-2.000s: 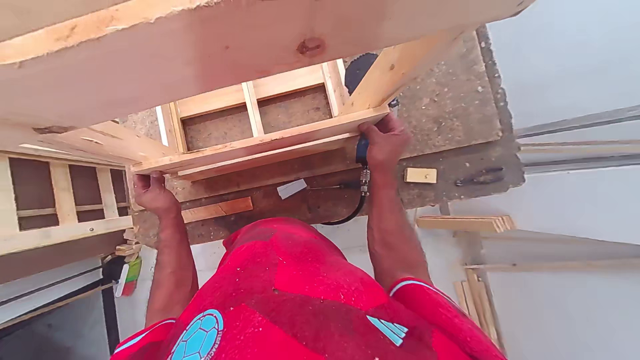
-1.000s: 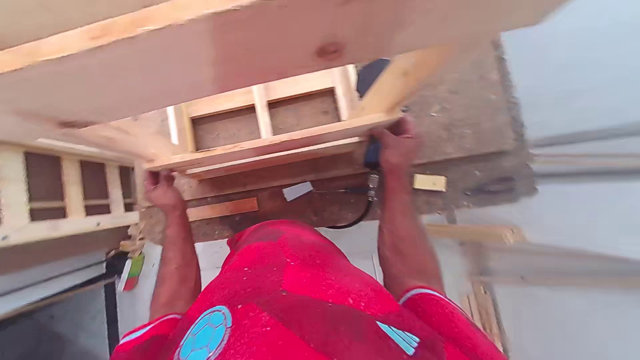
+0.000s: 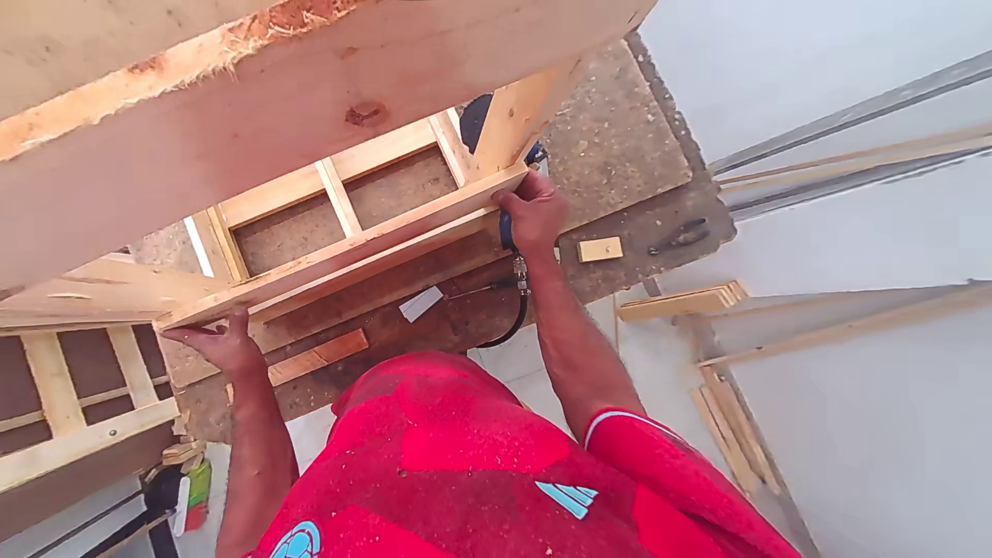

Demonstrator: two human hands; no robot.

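A pale wooden frame (image 3: 333,190) with crosspieces stands on the worn workbench (image 3: 628,132). Along its near side runs a long wooden board (image 3: 372,244). My left hand (image 3: 225,345) is at the board's left end, thumb and fingers against its edge. At the other end, my right hand (image 3: 533,209) pinches the board's corner beside an upright post (image 3: 519,116). Close above, a thick wooden beam (image 3: 310,116) with a knot and a splintered edge crosses the view and hides part of the frame.
A blue tool, partly hidden, has a hose fitting (image 3: 521,271) and black hose by my right wrist. On the bench lie a small wood block (image 3: 600,249), pliers (image 3: 680,235), a white piece (image 3: 421,304) and a wood strip (image 3: 319,356). A slatted frame (image 3: 54,380) stands left; wood strips (image 3: 682,301) are at right.
Both hands stay at the two ends of the board. The view has tilted, so the board now slopes up to the right more steeply. The fingers of my left hand look more spread.
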